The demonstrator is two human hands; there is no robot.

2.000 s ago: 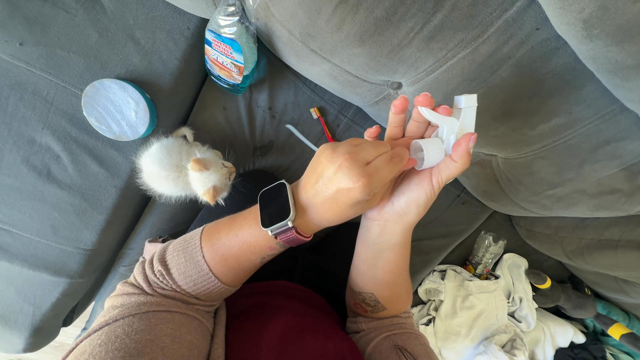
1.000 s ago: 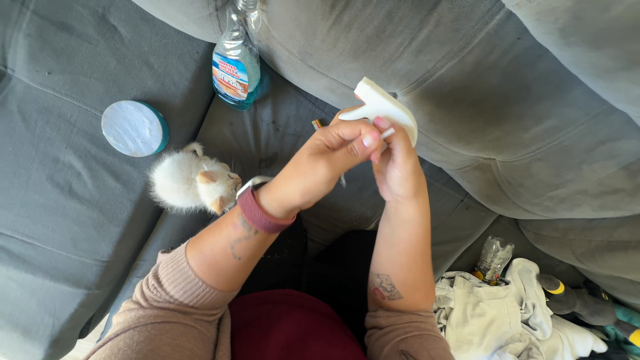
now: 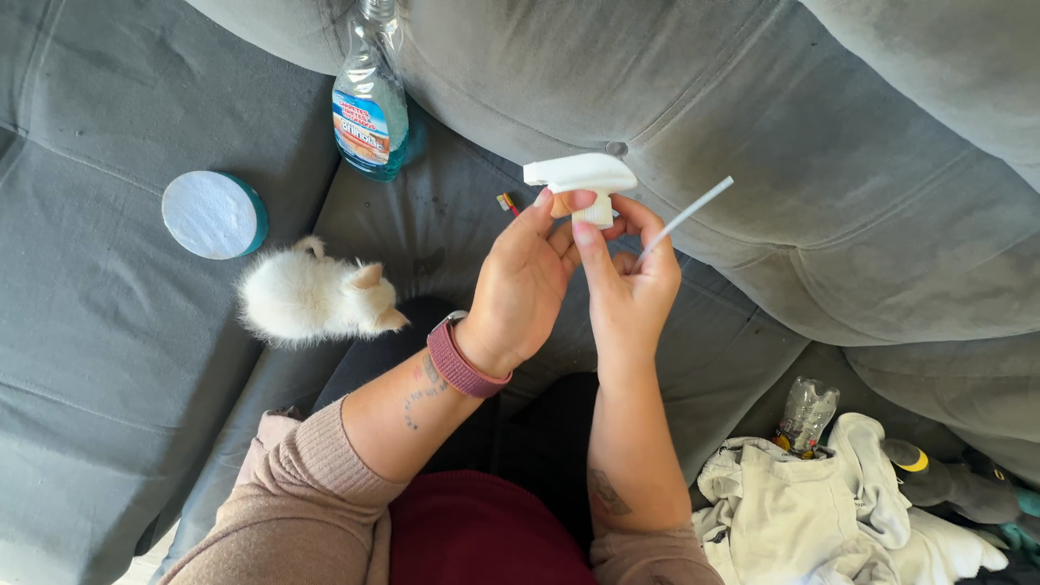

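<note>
A white plastic trigger spray head point(image 3: 589, 180) is held upright between both hands, its nozzle pointing left. My left hand point(image 3: 520, 276) has thumb and fingers around its trigger side. My right hand point(image 3: 630, 284) pinches the ribbed collar with the thumb and also holds a thin whitish plastic tube point(image 3: 691, 213), which slants up to the right, apart from the head. Up left of the hands stands a clear spray bottle point(image 3: 370, 122) without its spray head, with blue-green liquid low in it. A small brush with a red handle point(image 3: 508, 203) lies just left of the spray head, partly hidden.
A white and light-orange kitten point(image 3: 313, 296) is on the grey sofa point(image 3: 106, 341) left of my left wrist. Behind it sits a round blue-green container with a whitish top point(image 3: 213, 215). At the lower right lie pale clothes point(image 3: 788, 504), a clear plastic bottle point(image 3: 806, 414) and dark grey-and-yellow items point(image 3: 951, 479).
The spray head has been turned so that its nozzle points left and its collar faces down. The tube now sticks out from my right hand. The kitten remains beside my left arm.
</note>
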